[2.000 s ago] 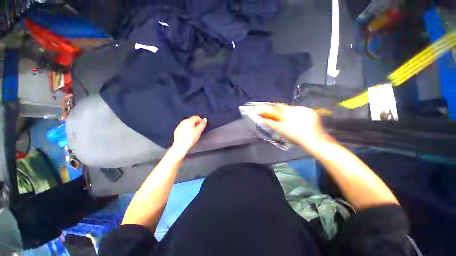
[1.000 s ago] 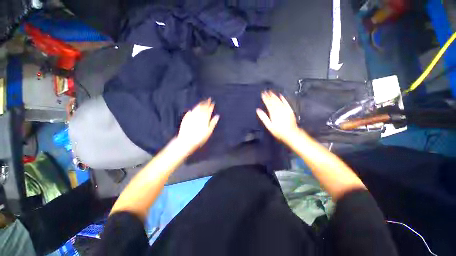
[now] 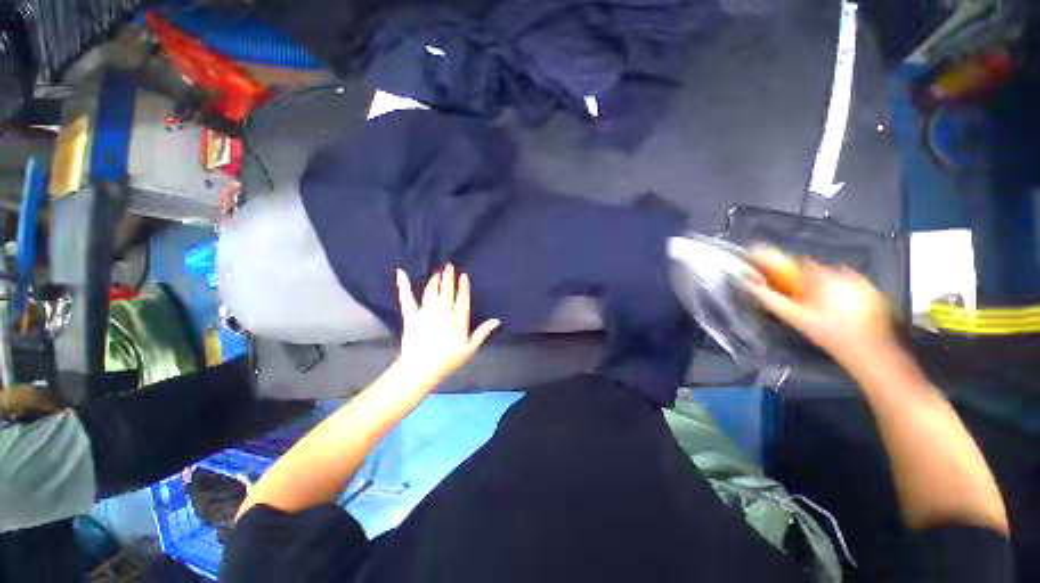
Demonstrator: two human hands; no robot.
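Observation:
The navy garment (image 3: 547,245) lies over the light-grey padded arm (image 3: 268,268), whose rounded left end is bare. My left hand (image 3: 439,325) is spread flat on the garment's near part, fingers apart. My right hand (image 3: 827,302) is closed around the wooden-brown handle of the steam iron (image 3: 718,290). The iron is at the garment's right end, its silver soleplate partly blurred. Whether it touches the cloth I cannot tell.
A crumpled navy pile (image 3: 513,51) lies beyond the arm. The dark iron rest pad (image 3: 815,239) and a white card (image 3: 943,268) are at right. A long white strip (image 3: 836,108) lies behind the pad. A blue basket (image 3: 188,518) is low left. A person's sleeve (image 3: 51,467) shows at far left.
My right hand has left the cloth and taken the iron from its rest pad, bringing it to the garment's right end. My left hand stays on the cloth. The view has shifted.

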